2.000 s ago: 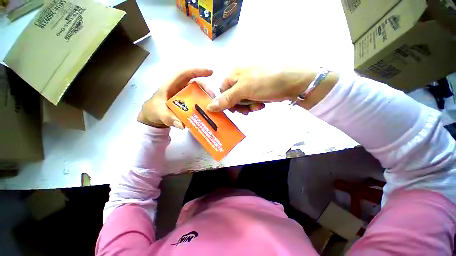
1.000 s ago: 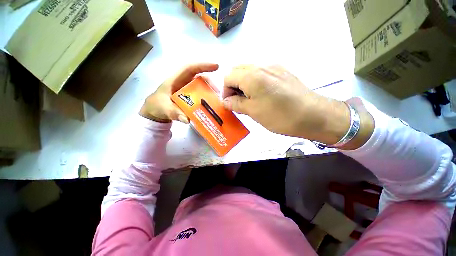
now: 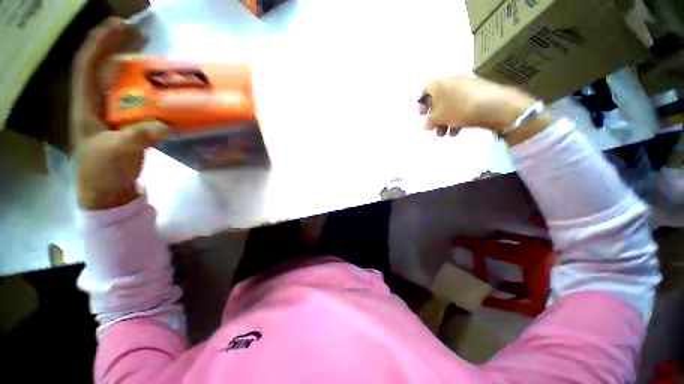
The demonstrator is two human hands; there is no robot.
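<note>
An orange-topped retail box (image 3: 196, 103) with a dark handle slot is held at the left, above the white table. It is blurred, and its dark printed side faces me. My left hand (image 3: 112, 142) grips its left end, thumb on the near edge. My right hand (image 3: 466, 105) is well away from the box, over the right part of the table, with curled fingers around a small dark thing at the fingertips, too small to name.
Brown cartons stand at the far right (image 3: 555, 41) and upper left (image 3: 37, 41). Part of another orange and dark box (image 3: 262, 6) shows at the top edge. The white table's (image 3: 330, 169) front edge runs before me. A red stool (image 3: 517, 274) is below at the right.
My left hand has carried the box to the left and turned it, so its dark side shows. My right hand has moved away from the box to the right. The view has shifted.
</note>
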